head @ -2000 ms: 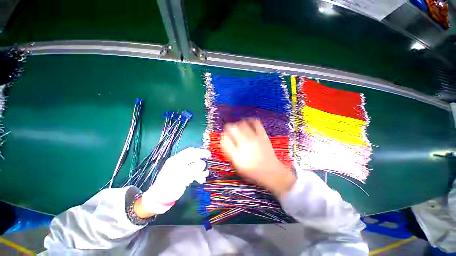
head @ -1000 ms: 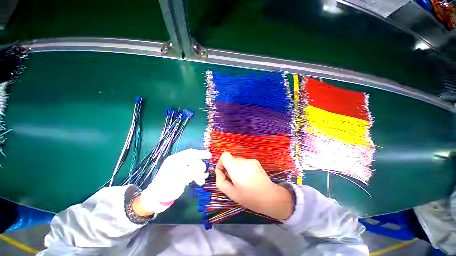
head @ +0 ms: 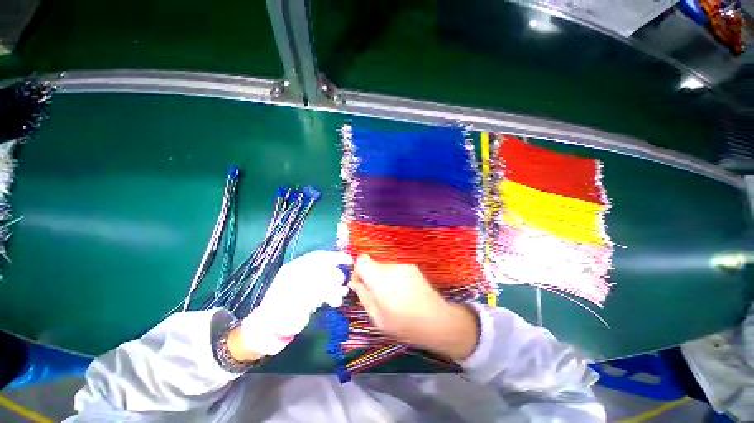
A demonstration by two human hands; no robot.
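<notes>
My left hand (head: pixel 302 297), in a white glove, is shut on a small blue connector housing (head: pixel 345 271) at its fingertips. My bare right hand (head: pixel 397 299) is beside it, fingertips pinched together against the housing. Whatever wire is between the right fingertips is too small to tell. The red wires (head: pixel 413 248) lie just above the right hand, with purple wires (head: pixel 413 202) and blue wires (head: pixel 409 153) above them. Filled harnesses (head: pixel 364 345) lie below and partly under my right hand, their blue housings at the left edge.
Partly wired harnesses (head: pixel 277 235) lie left of the wire block. Red (head: pixel 550 169), yellow (head: pixel 550 211) and pink-white wires (head: pixel 546 258) lie right of a yellow strip (head: pixel 486 169). A metal rail (head: pixel 182 83) runs along the far side. Black wires (head: pixel 25 107) lie far left.
My right hand has come down from over the purple and red wires to the housing and now touches the left fingertips. My left hand has stayed nearly in place.
</notes>
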